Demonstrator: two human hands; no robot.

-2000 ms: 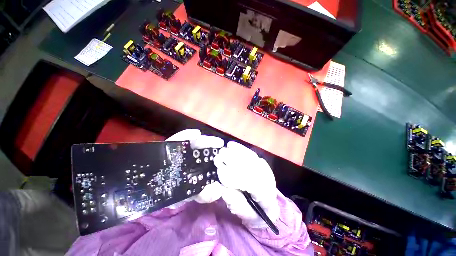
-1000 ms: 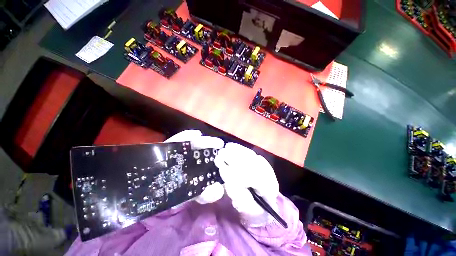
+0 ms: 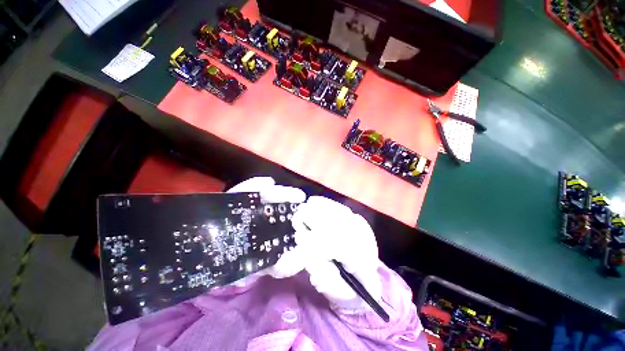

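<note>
A long black power supply board [image 3: 181,250] is held in front of my chest, solder side with silvery dots facing up at me. My left hand [image 3: 264,190], in a white glove, is mostly hidden behind the board; its fingers show at the top edge. My right hand [image 3: 337,247], also in a white glove, grips the board's right end and holds a slim dark pointed tool, possibly tweezers [image 3: 361,290], whose end sticks out below the palm. Which fingers press on the board is partly hidden.
Several boards [image 3: 387,152] lie parts side up on the red foam sheet [image 3: 274,140]. A black bin [image 3: 411,51] stands behind. Side cutters [image 3: 449,128] lie on a perforated white card [image 3: 464,103]. More boards are at right; open bins [image 3: 58,158] stand at left and below.
The board has tilted slightly, so the glare on it has shifted. A blurred grey shape at the lower left, seen earlier, is gone. Both hands keep their hold.
</note>
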